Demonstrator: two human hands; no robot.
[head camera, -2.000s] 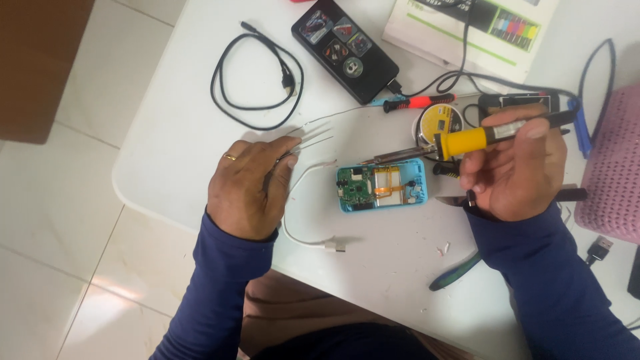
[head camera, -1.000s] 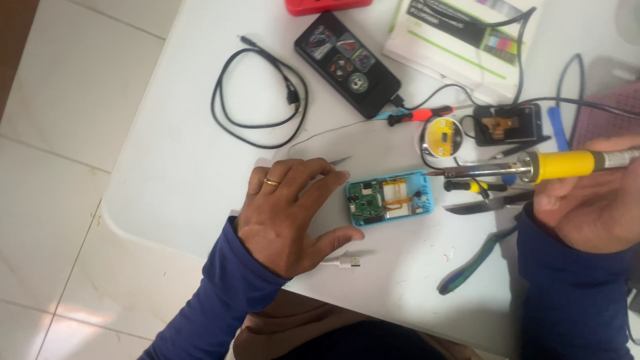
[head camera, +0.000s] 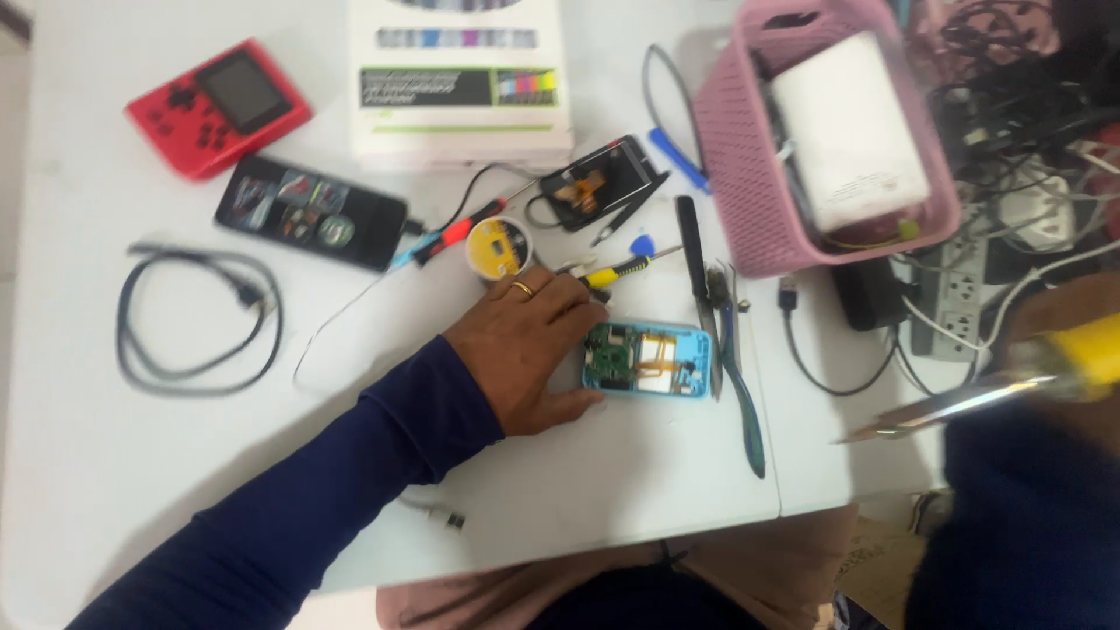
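Observation:
My left hand (head camera: 538, 350) rests on the white table, thumb and fingers spread at the left end of a light-blue device housing (head camera: 647, 394). Inside the housing lie a green circuit board (head camera: 610, 356) and a silver part crossed by an orange flex cable. Whether the fingers touch the housing or hold anything beneath them is unclear. At the right edge, blurred, my right hand (head camera: 1063, 350) grips a yellow-handled soldering iron (head camera: 1081, 350), its tip pointing left, away from the housing. A round solder container (head camera: 499, 248) sits just above my left fingers.
Tweezers and green-blue pliers (head camera: 744, 394) lie right of the housing. Beyond are a yellow-black screwdriver (head camera: 617, 273), a detached screen (head camera: 604, 184), a black power bank (head camera: 311, 213) and a red handheld game console (head camera: 219, 109). A pink basket (head camera: 726, 166) and a power strip (head camera: 958, 297) stand right.
My right hand has carried the soldering iron away from the housing to the right. My left hand, which held thin tweezers-like metal two seconds ago, now lies beside the housing. The view has swung right.

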